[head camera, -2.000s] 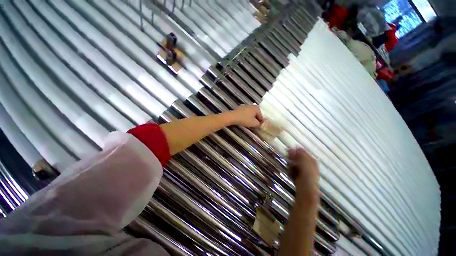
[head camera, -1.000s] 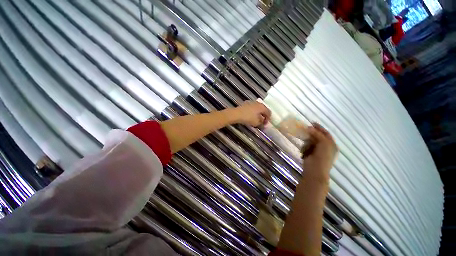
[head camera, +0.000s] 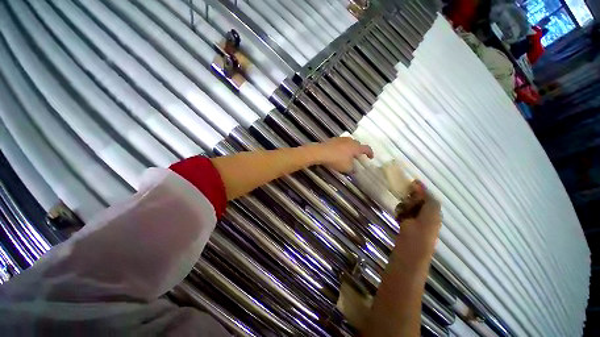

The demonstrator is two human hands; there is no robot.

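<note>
My left hand [head camera: 343,154] rests at the edge where the bare shiny tubes [head camera: 296,227] meet the white ridges [head camera: 474,151]; its fingers are bent and whether it grips the white edge is not clear. My right hand [head camera: 420,210] is lower right, shut on a small dark metal clamp. A pale, blurred block [head camera: 396,179] shows between the hands at the clamp, over the border of tubes and white ridges. Another clamp with a beige block [head camera: 354,296] lies on the bare tubes beside my right forearm.
More white ridges [head camera: 131,85] fill the left, with a clamp [head camera: 231,59] on them. A metal crossbar [head camera: 263,34] and rail [head camera: 342,43] lie ahead. Another clamp [head camera: 60,216] is at lower left. Red items [head camera: 526,92] and a cloth bundle [head camera: 493,64] are at upper right.
My right hand has moved up from its place two seconds ago, then slightly down since one second ago. My left hand has shifted slightly right, with its index finger more extended.
</note>
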